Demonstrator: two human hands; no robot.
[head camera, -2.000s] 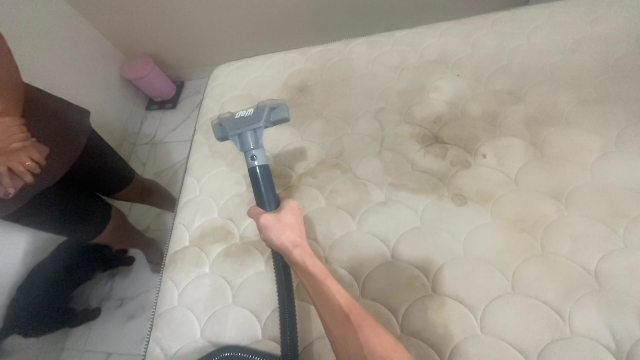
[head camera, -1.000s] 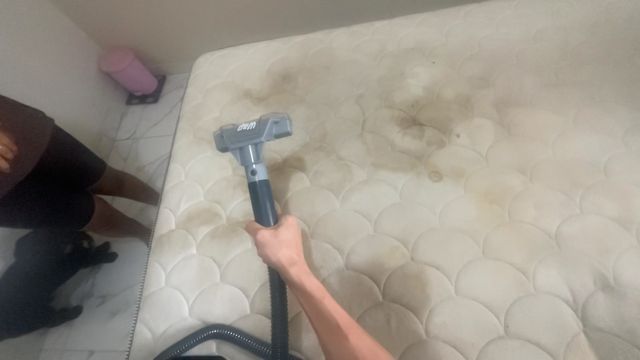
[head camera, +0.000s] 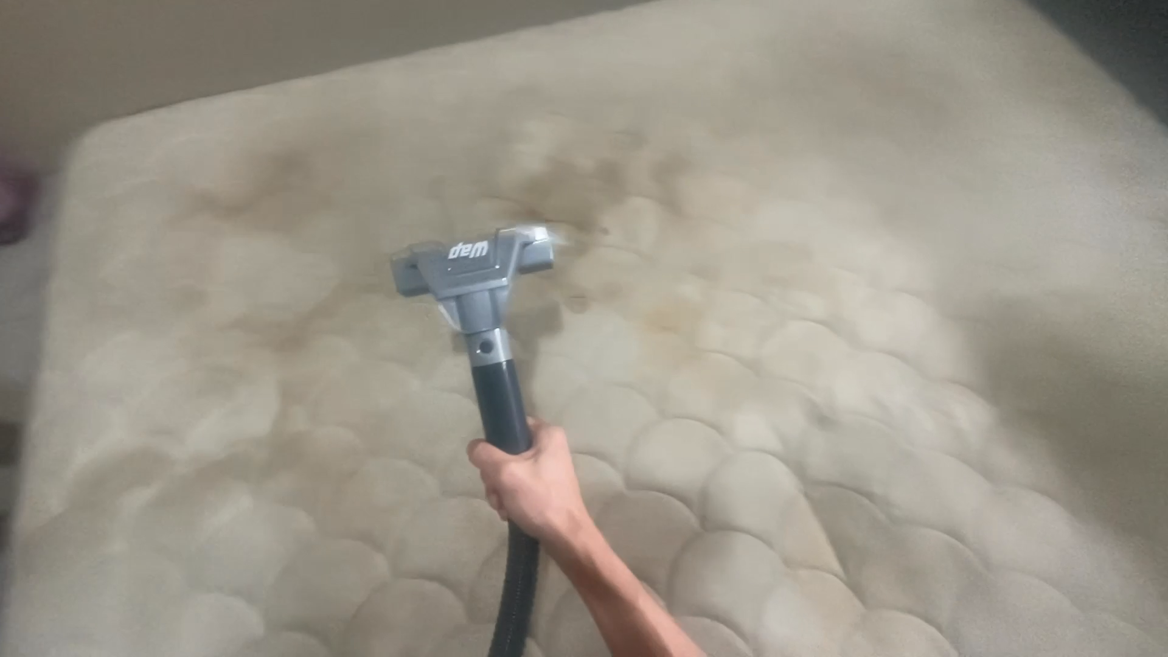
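My right hand (head camera: 534, 479) is closed around the black tube of a grey Wap upholstery vacuum nozzle (head camera: 474, 274). The wide head points away from me, over a stained, quilted cream mattress (head camera: 776, 383); whether it touches the fabric I cannot tell. A black corrugated hose (head camera: 516, 593) runs from below the hand to the bottom edge of the view. Brown stains spread across the mattress beyond the nozzle and to its left. My left hand is out of sight.
A plain wall (head camera: 274, 46) runs along the mattress's far edge. Part of a blurred pink object (head camera: 14, 201) shows at the left edge, by the floor. A dark area lies beyond the upper right corner of the mattress.
The view has swung to the right, so the person and the black animal at the left have left it. My right hand keeps its hold, and the nozzle is farther right over the mattress.
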